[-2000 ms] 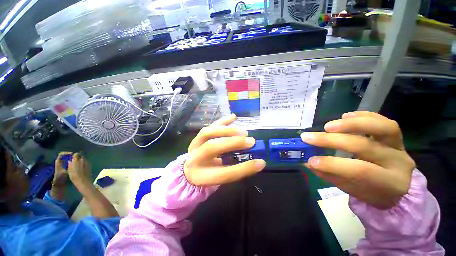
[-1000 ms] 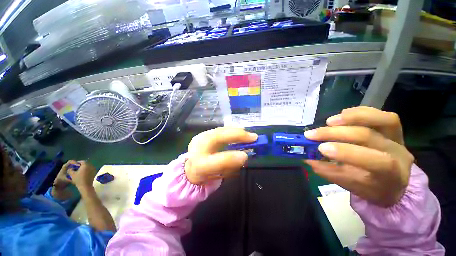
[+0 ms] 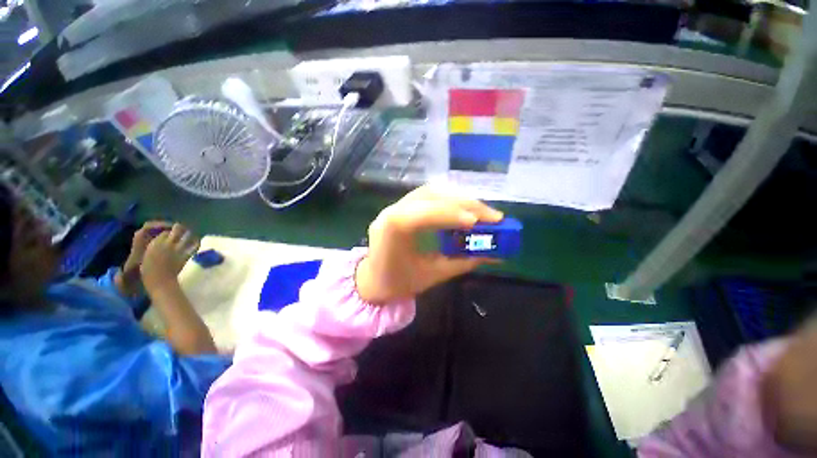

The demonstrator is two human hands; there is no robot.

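Note:
My left hand holds one blue mini camera unit between thumb and fingers, above the black tray. Its small lit screen faces me. My right hand is blurred and cut off by the right edge; whether it holds anything cannot be seen. A white ballpoint pen lies on the papers right of the tray. A tiny silver loop lies on the tray.
A colour chart sheet hangs ahead, with a white fan and power strip to its left. A metal post stands right. A co-worker in blue sits left, beside a blue bin. Blue units sit at far right.
My right hand has moved away to the lower right, and the second unit is no longer visible beside the left one. My view has turned right and down, showing the papers and pen.

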